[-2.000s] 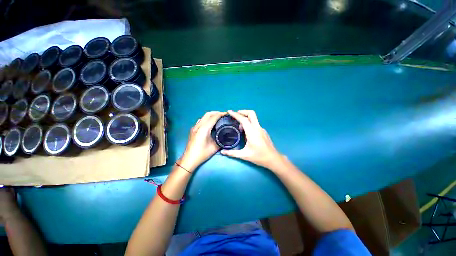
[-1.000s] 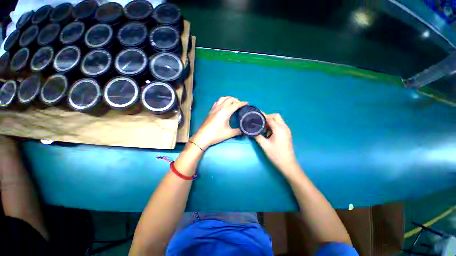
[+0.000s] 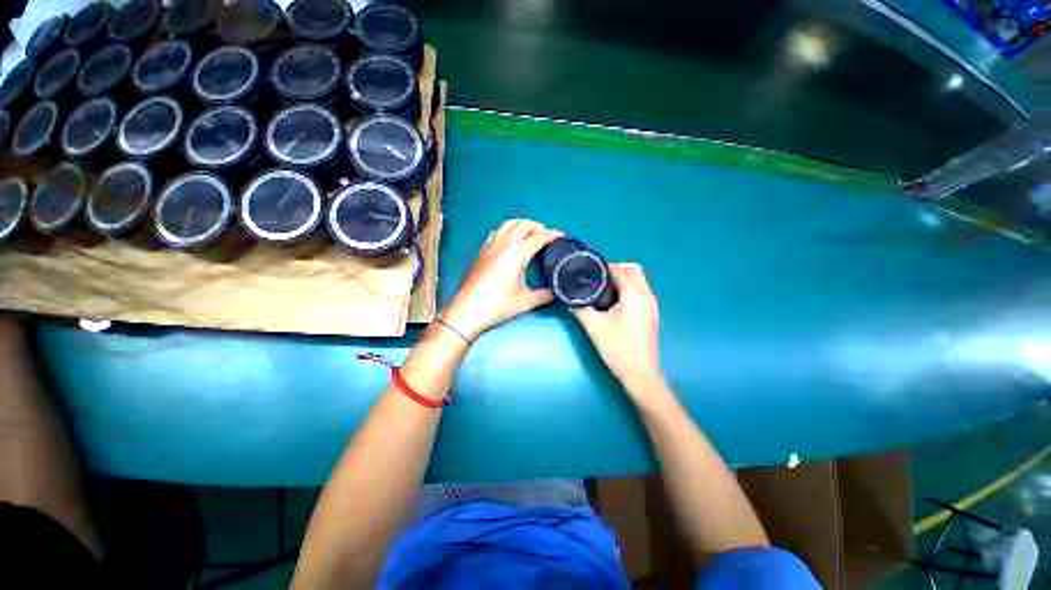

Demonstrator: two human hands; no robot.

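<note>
A black round phone mount (image 3: pixel 579 278) with a pale ring on its top face is held between both hands over the blue-green bench. My left hand (image 3: pixel 504 277) is bare and grips its left side, thumb and fingers around the body. My right hand (image 3: pixel 628 323) is bare and grips its right and lower right side. The mount's lower body is partly hidden by the fingers, and I cannot tell whether it touches the bench.
Rows of similar black mounts (image 3: pixel 369 217) stand on cardboard layer pads (image 3: pixel 208 288) at the left. The bench's green edge (image 3: pixel 692 143) runs behind. A metal bar (image 3: pixel 980 161) is at the right. Cardboard cartons (image 3: pixel 795 519) are below the bench. Another person's arm (image 3: pixel 37 426) is at the far left.
The view has shifted, so the rows appear higher and further right. My right hand has moved from beside the mount's upper right to its lower right. Both hands still hold the mount.
</note>
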